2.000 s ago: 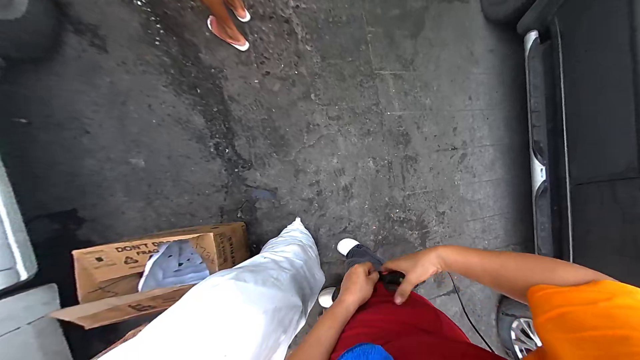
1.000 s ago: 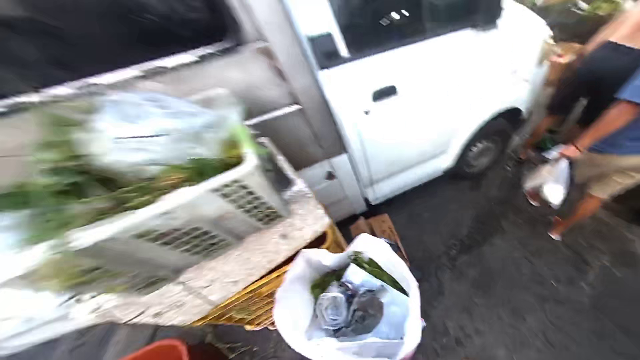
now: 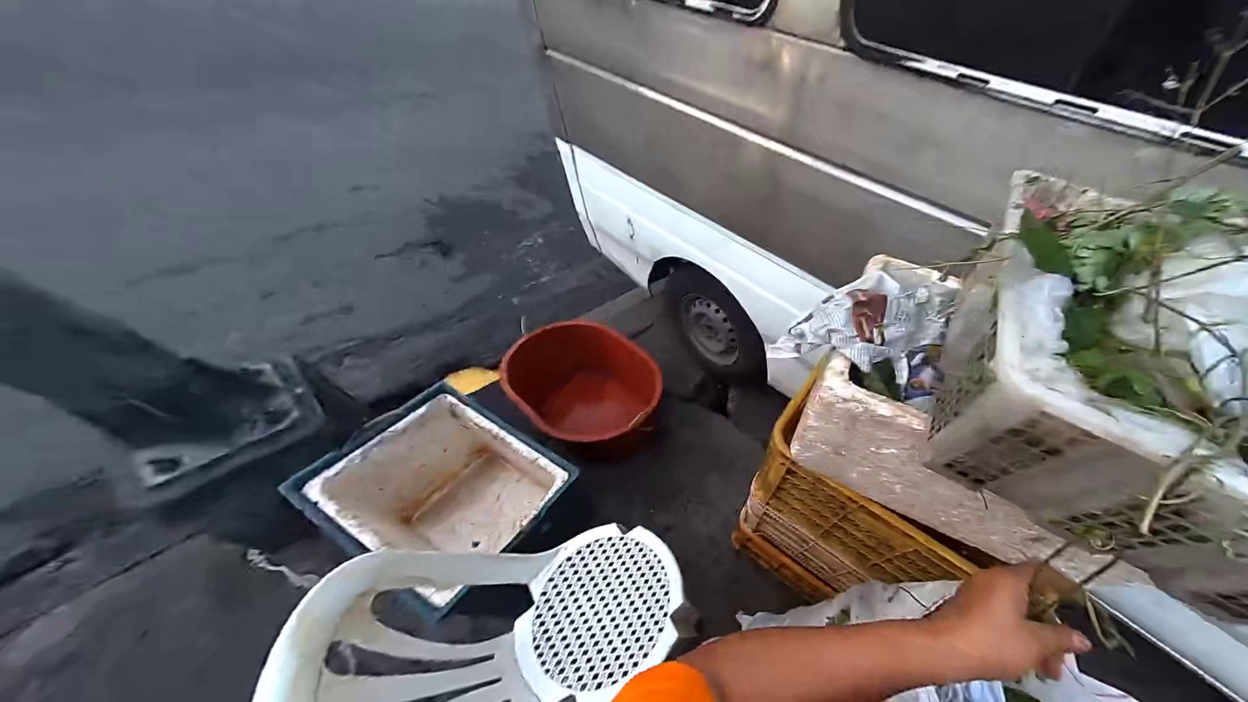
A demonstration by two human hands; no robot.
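My left hand (image 3: 1014,622) reaches in from the bottom at the lower right, below an orange sleeve (image 3: 668,682). Its fingers are closed around thin plant stems (image 3: 1092,595). Just beneath it lies a white plastic bag (image 3: 877,603), partly cut off by the frame. Beyond the hand, a white plastic crate (image 3: 1063,439) holds leafy greens (image 3: 1111,331) and clear plastic. It rests on a worn, pale board (image 3: 877,439) over a yellow plastic crate (image 3: 848,526). My right hand is out of view.
A white plastic chair (image 3: 604,609) stands at the lower middle. Behind it are a foam-lined box (image 3: 439,478) and a red-brown basin (image 3: 582,380) on dark pavement. A parked van (image 3: 741,146) flanks the crates; crumpled newspaper (image 3: 887,312) lies beside the greens.
The view has swung widely. Two seconds ago both hands were together at the red shorts; now my left hand is stretched out beside the crates, with stems in its fingers.
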